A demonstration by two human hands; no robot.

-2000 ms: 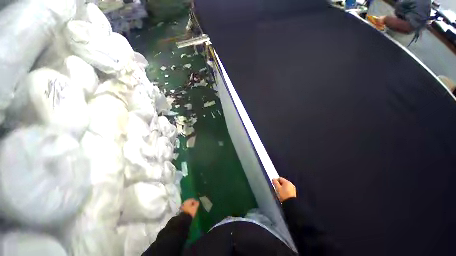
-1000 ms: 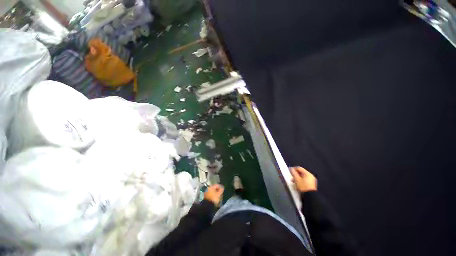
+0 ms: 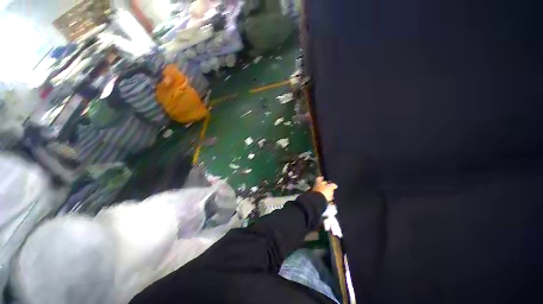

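Note:
Black fabric (image 3: 434,119) covers the long table on the right, up to its near edge. My left hand (image 3: 324,187) is at that edge, with the dark-sleeved arm reaching across from the lower left. The hand is small and blurred, and whether its fingers grip the cloth does not show. Just below the hand, a white piece (image 3: 332,223) lies at the table edge. A pale grooved rail (image 3: 275,203) sticks out over the aisle, partly hidden by my left sleeve. My right hand is out of the picture.
White wrapped bundles (image 3: 143,222) bulge at the lower left. The green floor (image 3: 229,133) has yellow lines and many scraps. Striped bundles (image 3: 140,95), an orange sack (image 3: 180,98) and a large green sack (image 3: 268,29) lie further along the aisle.
The view has moved forward along the table and turned left. My left hand has gone from the aisle to the table edge. My right hand, earlier at the edge, has left the picture.

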